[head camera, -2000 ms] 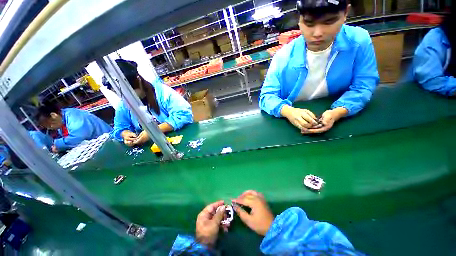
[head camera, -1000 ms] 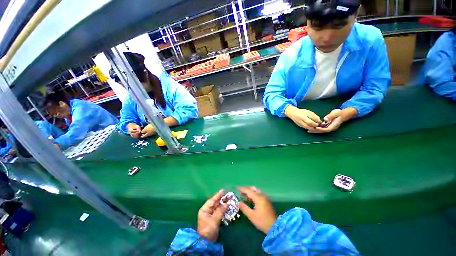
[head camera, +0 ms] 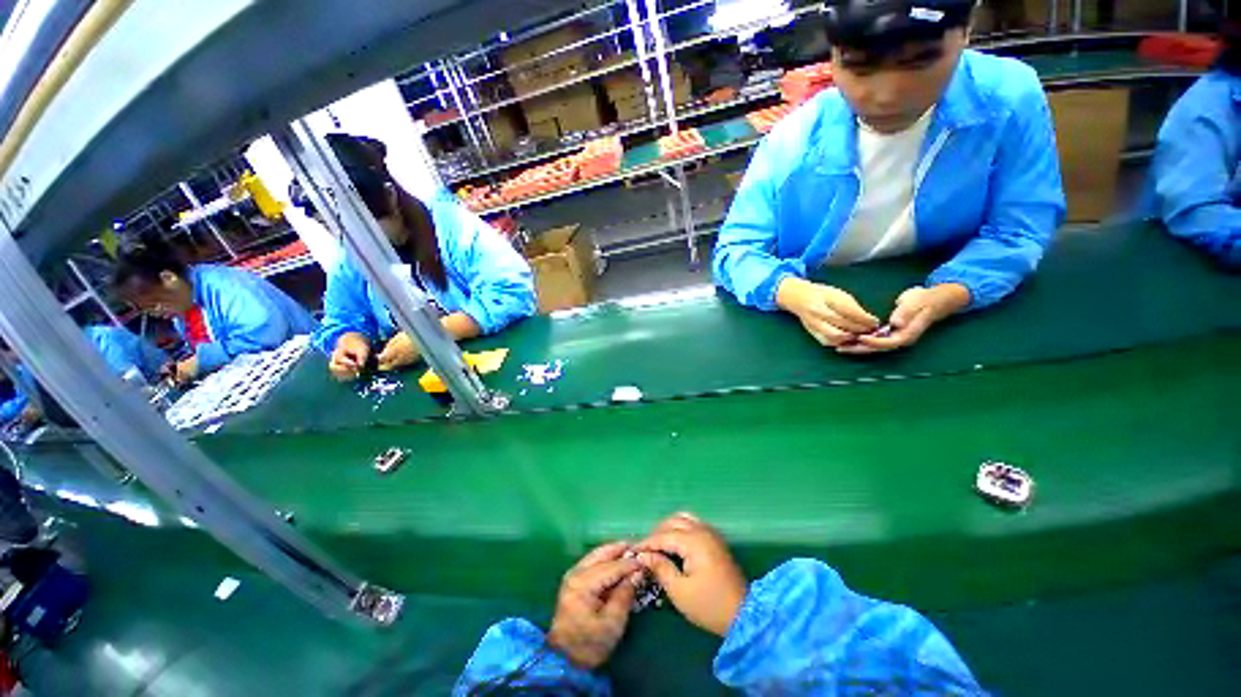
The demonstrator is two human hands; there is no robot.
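A small part-assembled device (head camera: pixel 648 591), pale and dark, is held low at the centre, mostly covered by fingers. My left hand (head camera: pixel 595 602) grips it from the left. My right hand (head camera: pixel 694 572) has its thumb and fingertips against its top, touching the left fingertips. Whether the right fingers pinch a small part of it is hidden. Another silver-rimmed unit (head camera: pixel 1004 483) lies on the green belt (head camera: pixel 789 463) to the right. A smaller pale and dark unit (head camera: pixel 391 460) lies on the belt to the left.
A slanting metal post (head camera: pixel 191 477) stands at left. A white piece (head camera: pixel 226 588) lies on the near bench. Across the belt, a person in blue (head camera: pixel 891 177) works by hand. White flecks (head camera: pixel 542 372), a white piece (head camera: pixel 626 394) and a yellow item (head camera: pixel 470 368) lie on the far ledge.
Both belt units have shifted right. My hands have closed together over the device, which was turned face-on a second ago and is now mostly covered.
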